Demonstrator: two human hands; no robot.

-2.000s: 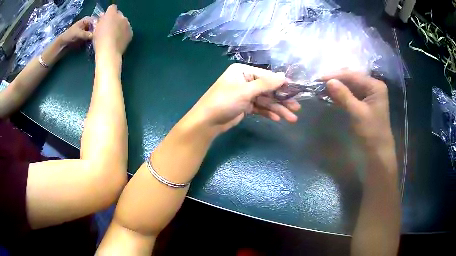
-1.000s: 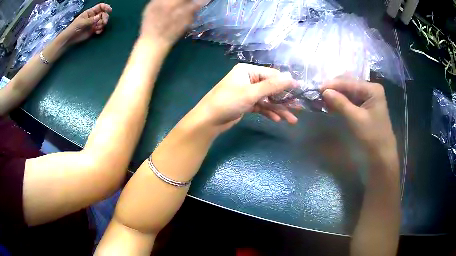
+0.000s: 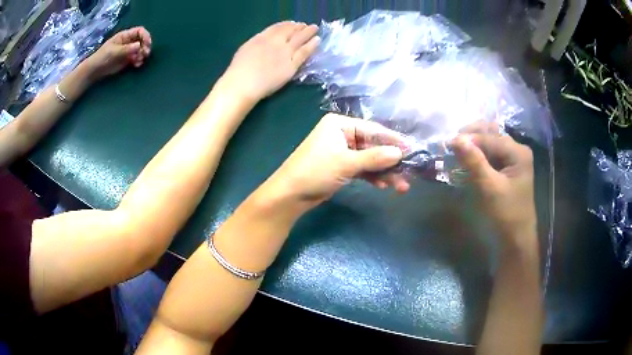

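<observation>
My left hand (image 3: 346,156) comes from the lower left and pinches a dark coiled cable (image 3: 418,158) in a clear plastic bag between thumb and fingers. The bag (image 3: 435,173) is crumpled and shiny, with a small pale tip showing in it. My right hand (image 3: 493,159) is at the bag's right side, thumb and fingertips close together at its edge; glare and blur hide whether they grip it. A large heap of clear bags (image 3: 409,62) lies just beyond my hands.
A neighbour's hand (image 3: 274,59) rests at the heap's left edge; their other hand (image 3: 128,48) is by a bag heap (image 3: 55,41) at far left. More clear bags (image 3: 615,194) and yellow-green strips (image 3: 601,83) lie at right on the green bench (image 3: 360,277). Pale upright bars (image 3: 558,28) stand upper right.
The neighbour's near hand has moved right from the far left to the heap. The heap's left part has shifted right. The dark cable between my hands shows more clearly.
</observation>
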